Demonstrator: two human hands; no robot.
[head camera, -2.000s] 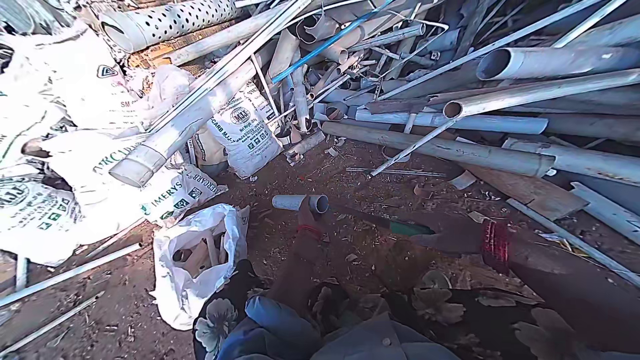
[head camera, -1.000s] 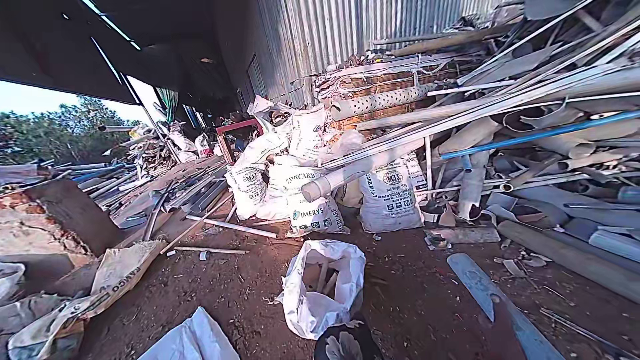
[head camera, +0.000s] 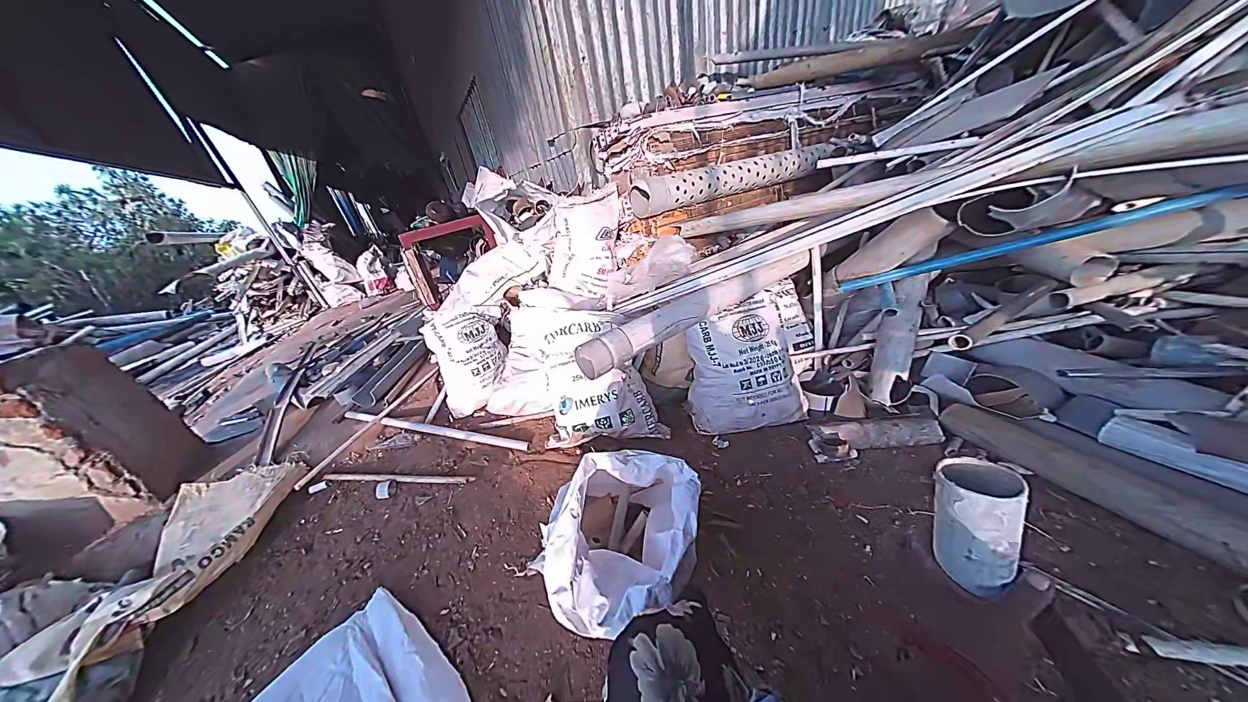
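A short grey plastic pipe piece stands nearly upright at the lower right, its open end up. Around its lower end is my right hand, dim and blurred in shade, with a finger at the pipe's right side. My left hand does not show. An open white woven sack stands at the lower middle with pipe offcuts inside, close to my patterned clothing.
Filled white sacks stand ahead, under the end of a large pipe. Piled pipes cover the right side. Thin pipes, a broken masonry block and empty sacks lie left.
The view has swung up and left. Two seconds ago my left hand held a short pipe and my right hand a green-handled tool; neither the left hand nor that tool is plainly visible now.
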